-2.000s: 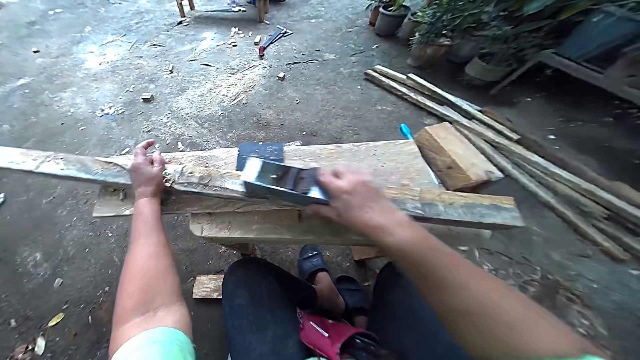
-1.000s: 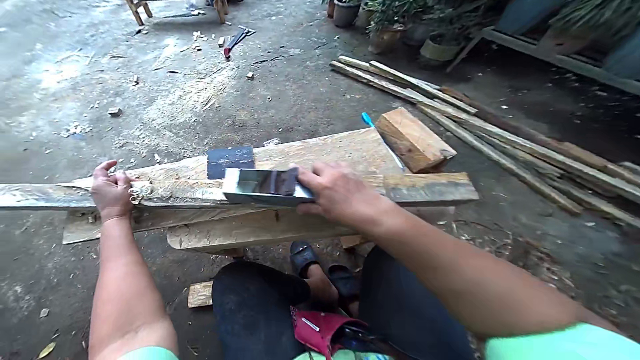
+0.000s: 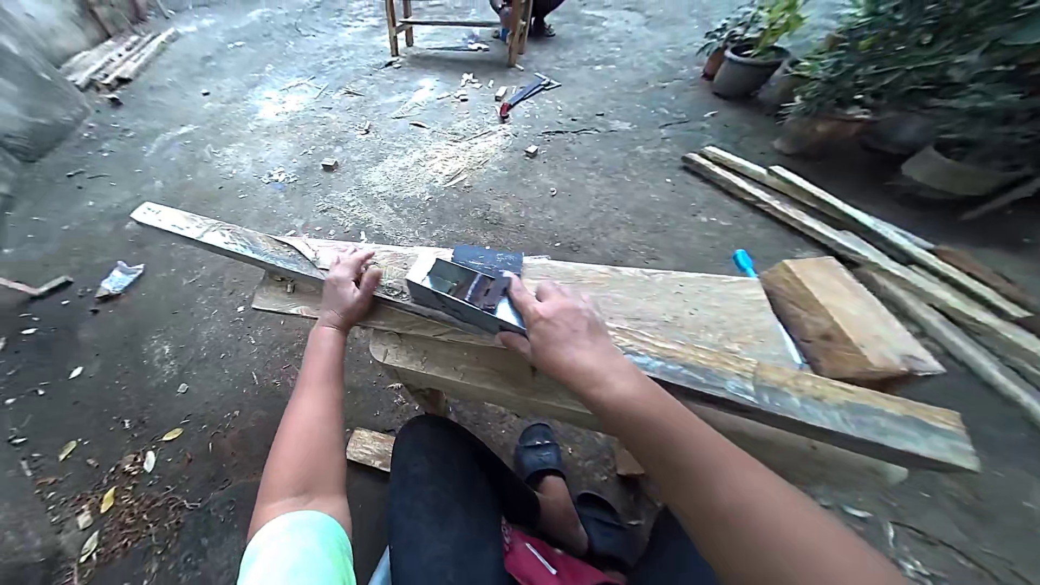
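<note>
A long wooden board (image 3: 845, 406) lies lengthwise across a low wooden bench (image 3: 682, 301), from upper left to lower right. My right hand (image 3: 561, 329) grips the rear end of a metal-bodied hand plane (image 3: 467, 294), which rests on the board near its middle. My left hand (image 3: 349, 288) lies on the board to the left of the plane, its fingers curled over the far edge. Just behind the plane, a dark flat block (image 3: 487, 259) sits on the bench. The plane's sole is hidden.
A thick wood block (image 3: 849, 317) and a blue-handled tool (image 3: 744, 262) are at the bench's right end. Long wooden strips (image 3: 812, 211) lie beyond, near potted plants (image 3: 747, 69). A red-and-blue tool (image 3: 524, 97) is on the ground ahead. Someone's feet show behind a wooden stand (image 3: 455, 23).
The view has shifted to the left. The plane stays in my right hand; my left hand now rests closer to it on the board. The board lies more slanted across the bench than before.
</note>
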